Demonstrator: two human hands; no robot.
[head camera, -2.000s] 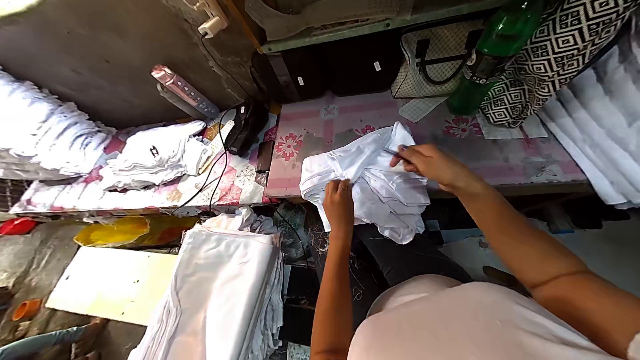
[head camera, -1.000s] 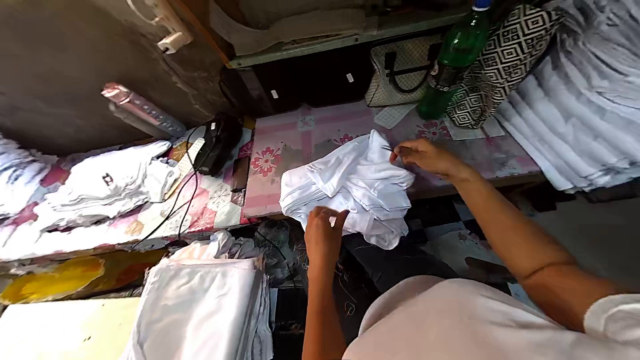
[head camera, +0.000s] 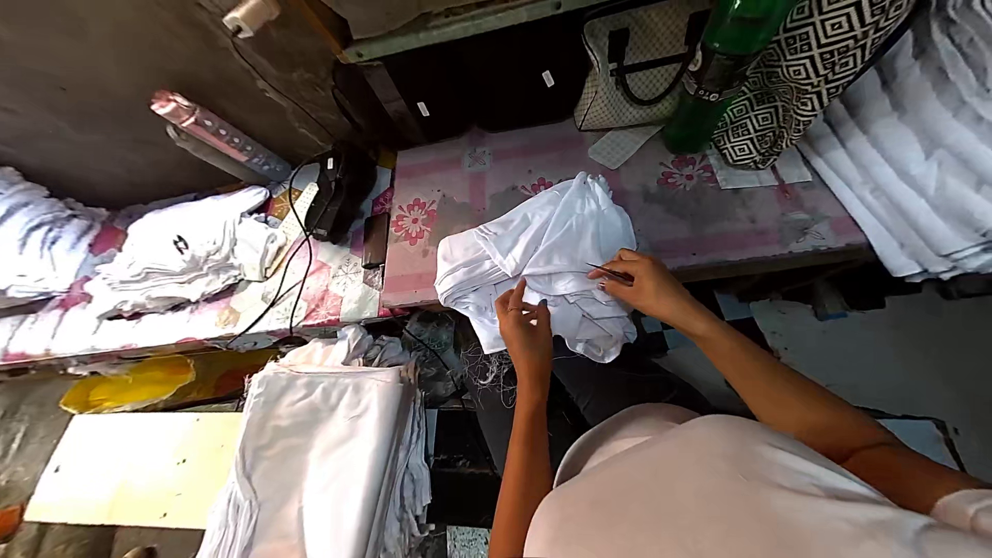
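Note:
A bunched pile of white fabric pieces (head camera: 542, 248) lies over the front edge of the table and the lap. My right hand (head camera: 639, 287) is at the pile's right side, its fingers closed on a small dark pointed tool, perhaps thread snips. At the near side of the fabric is my left hand (head camera: 527, 318), fingers bent and thumb near the index finger. Whether it pinches a thread or a bit of cloth cannot be made out. Loose threads (head camera: 492, 372) hang below the pile.
Folded white cloth (head camera: 310, 449) is stacked at the lower left. More white garments (head camera: 186, 248) lie on the left table beside a black cable. Behind the pile stand a green bottle (head camera: 721, 77) and a checked handbag (head camera: 628, 70). A white fabric stack (head camera: 914, 155) is at the right.
The upper part of the white fabric lies differently, now with a pointed fold. My left hand has come off its earlier place on the cloth's near left side. The view has shifted.

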